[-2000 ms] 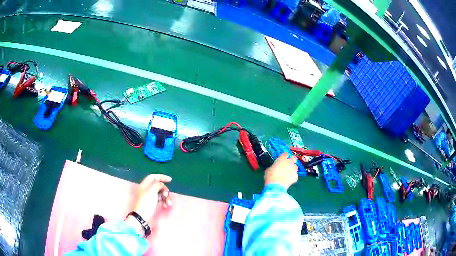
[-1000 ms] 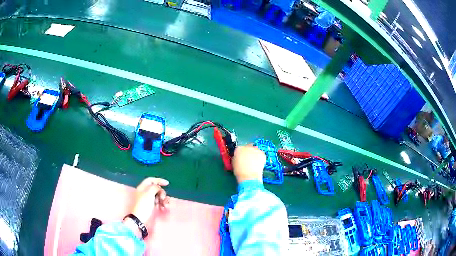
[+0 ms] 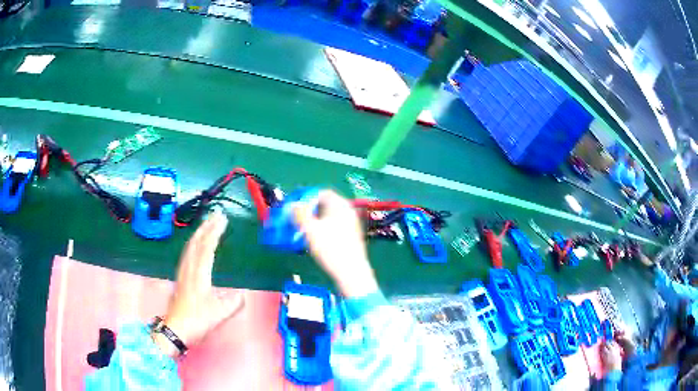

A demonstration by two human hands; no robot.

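Note:
My right hand [image 3: 333, 240] grips a blurred blue front housing [image 3: 285, 223] above the bench, beside the red clamp [image 3: 256, 200] of a test lead. My left hand [image 3: 197, 286] is empty, fingers extended, over the back edge of the pink mat [image 3: 245, 336]. Another blue housing [image 3: 308, 344] lies at the mat's right side, a pale rectangle in its window and a black piece below it. A small black inner piece [image 3: 101, 347] lies loose at the mat's left. My right sleeve covers part of the area right of the mat.
Blue housings with pale and black insides [image 3: 155, 205] lie along the belt among test leads and a green circuit board [image 3: 134, 143]. A clear blister tray [image 3: 451, 336] and a pile of empty housings [image 3: 528, 305] are at right. A green post [image 3: 402, 126] stands behind. People's hands show at far right.
The view has shifted, so the bench appears further left. My right hand has taken hold of the housing and moved it left beside the clamp. My left hand has opened out and reaches further forward.

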